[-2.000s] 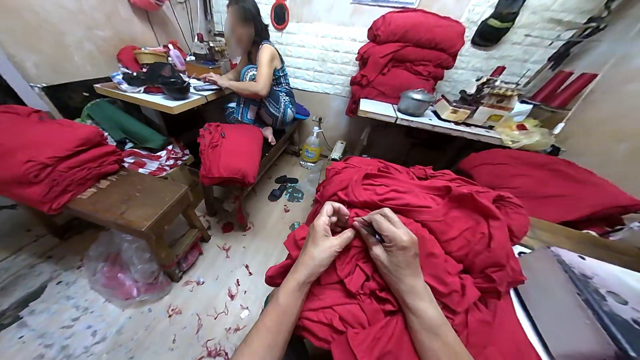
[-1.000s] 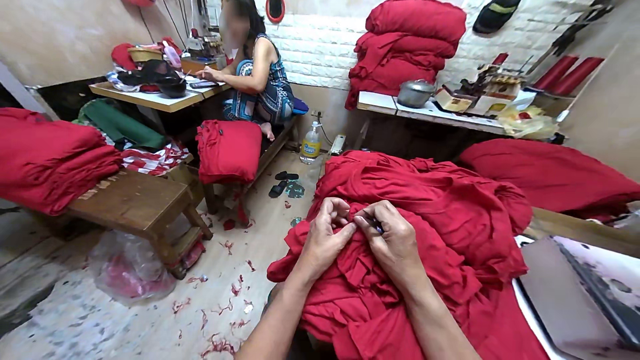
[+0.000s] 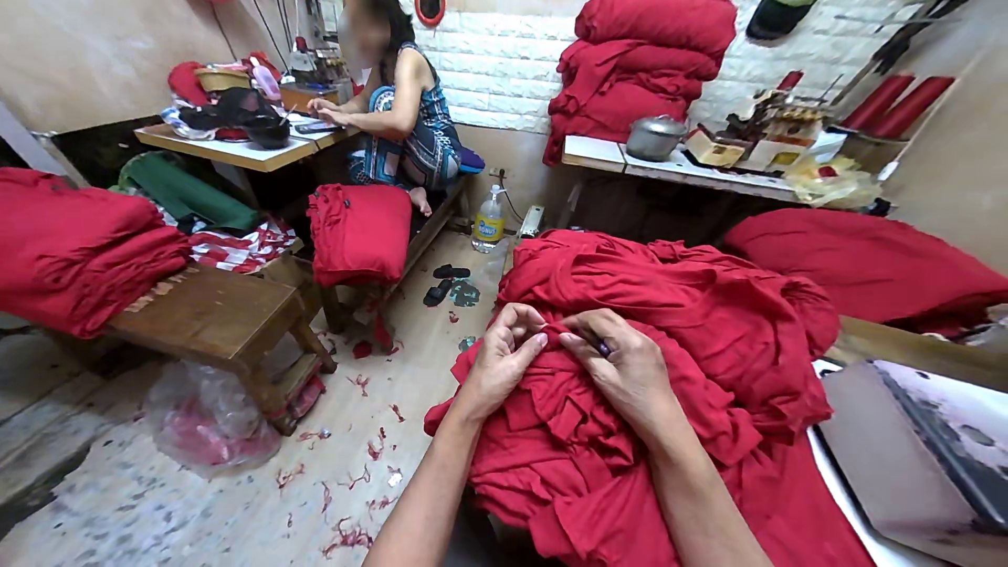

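A large heap of red fabric (image 3: 669, 315) lies in front of me, spilling toward the bottom of the view. Over its left part, my left hand (image 3: 508, 354) pinches a bit of the red fabric between thumb and forefinger. Close beside it, my right hand (image 3: 622, 362) pinches the same small stretch of fabric, thumb and forefinger together. Something small and dark shows between the fingers of my right hand; its kind cannot be told. The fingertips of both hands nearly meet, and the rest of the fabric hangs loosely below them.
A grey machine housing (image 3: 906, 449) stands at lower right. Left are a wooden bench (image 3: 213, 315) with folded red fabric and a plastic bag (image 3: 209, 417). A person (image 3: 409, 102) sits at a table behind. Sandals (image 3: 445, 283), a bottle (image 3: 488, 220) and thread scraps lie or stand on the floor.
My hands, a little apart one second ago, have come closer together at the fabric.
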